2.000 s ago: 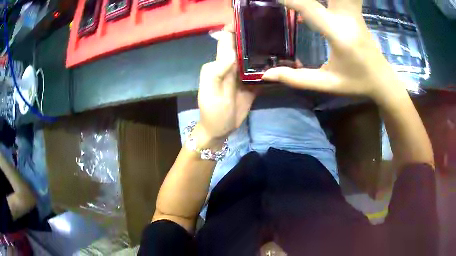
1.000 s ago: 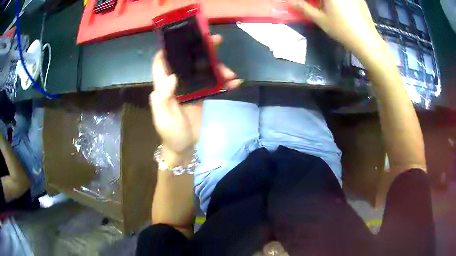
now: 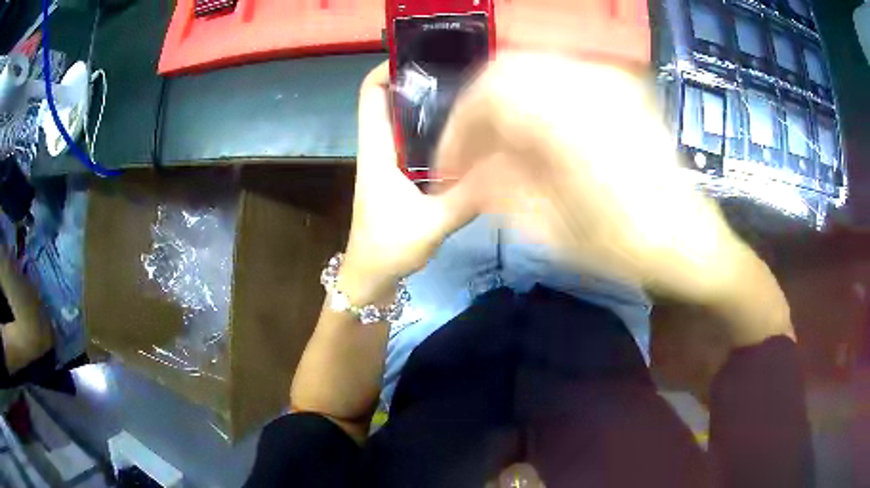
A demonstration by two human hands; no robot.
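A red-rimmed phone point(image 3: 429, 86) with a dark, glossy screen stands upright in my view above the front edge of the bench. My left hand point(image 3: 386, 210) holds it from the left and below. My right hand point(image 3: 572, 152) is blurred and lies over the phone's lower right part. Its fingertips are bent at the screen's lower edge, and whether they hold anything cannot be told. The red assembly tray point(image 3: 277, 36) lies behind the phone, with one dark unit point(image 3: 215, 6) at its left top.
A clear blister tray point(image 3: 754, 114) of screen windows lies at the right. An open brown carton point(image 3: 124, 286) with crumpled clear film point(image 3: 186, 262) stands below the bench edge at left. A blue cable point(image 3: 59, 124) and a white fan point(image 3: 69, 107) are at far left, near another person's arm point(image 3: 27, 315).
My left hand has moved the phone right and up, and it is now less tilted. My right hand has come from the red tray down to the phone. The white paper slip no longer shows.
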